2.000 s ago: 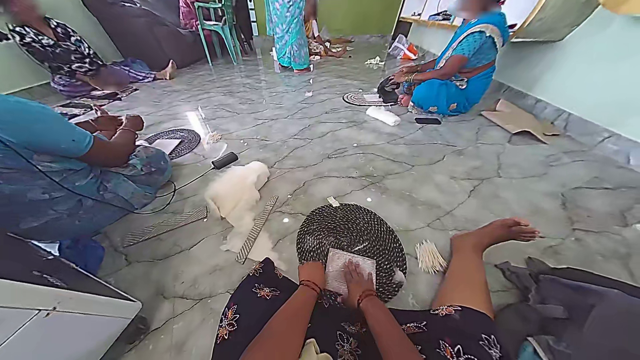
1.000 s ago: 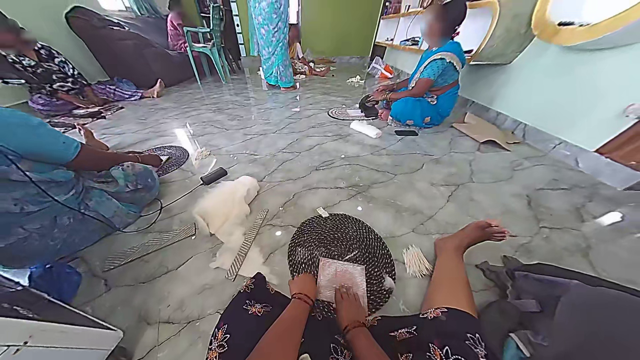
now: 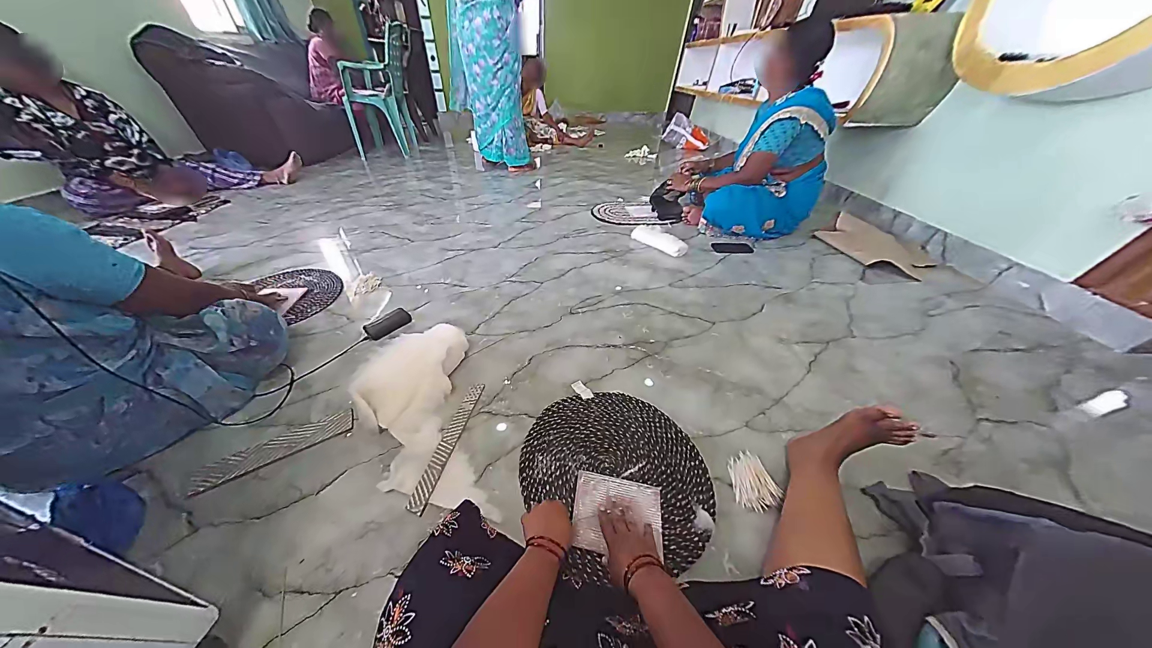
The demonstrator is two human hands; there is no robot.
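Observation:
A round black-and-white woven mat (image 3: 576, 432) lies on the floor before my lap. On its near half rests a pale, square, ribbed pad or board (image 3: 641, 499). My right hand (image 3: 628, 531) lies palm down on that square, its fingers spread. At the square's left edge is my left hand (image 3: 548, 524), its fingers curled; whether it grips anything is hidden. A small white tuft (image 3: 703, 519) sits on the mat's right side, and a small white piece (image 3: 582, 390) touches its far edge.
Left of the mat are white fibre wadding (image 3: 409, 373), a striped strip (image 3: 445, 450) and another strip (image 3: 270, 453). A bundle of thin white sticks (image 3: 754, 481) lies by my foot. A person with a mat (image 3: 315, 292) sits left, near a cable; dark cloth (image 3: 1026, 567) lies right.
The view has shifted somewhat. Both hands remain at the square on the mat. The person at left has moved an arm outward over their own mat.

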